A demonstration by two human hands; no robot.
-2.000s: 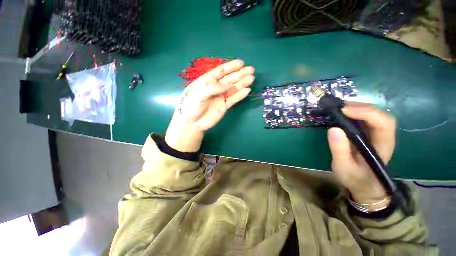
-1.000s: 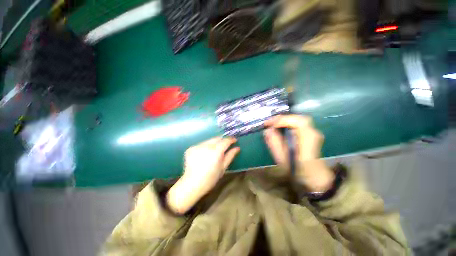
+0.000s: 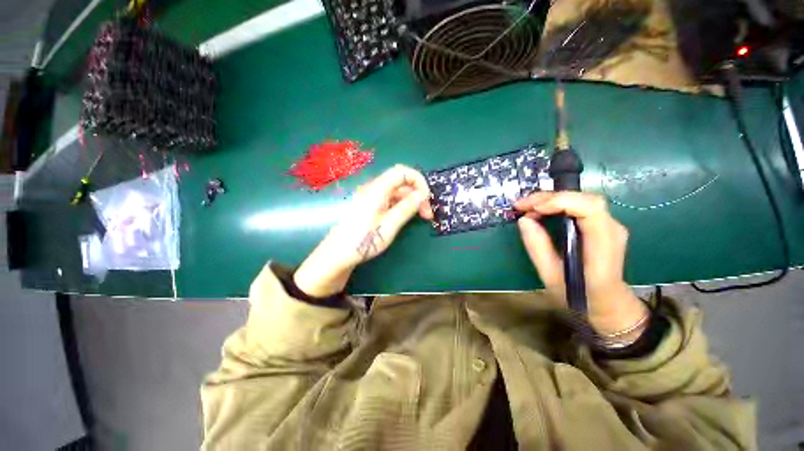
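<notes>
The PCB panel (image 3: pixel 485 189) lies on the green benchtop in front of me, its small boards and silvery parts facing up. My left hand (image 3: pixel 388 207) is at the panel's left edge, fingers curled with the fingertips at that edge. My right hand (image 3: pixel 586 238) holds the soldering iron (image 3: pixel 571 229) upright in the view, its brass-coloured tip pointing away from me, off the panel. The thumb and forefinger of my right hand touch the panel's lower right edge. A loose pile of red lead wires (image 3: pixel 331 163) lies left of the panel.
Stacked PCB panels (image 3: pixel 150 88) and a clear plastic bag (image 3: pixel 139 220) are at the left. A smaller panel stack (image 3: pixel 366 35), a fan with a round grille (image 3: pixel 476 48) and cardboard (image 3: pixel 661 62) are at the back. A thin curved strand (image 3: pixel 670 204) and black cord (image 3: pixel 765 167) lie right.
My left hand has turned from palm-up and open to the panel's left edge. The iron's tip has swung off the panel to point away from me. The view has shifted and sharpened.
</notes>
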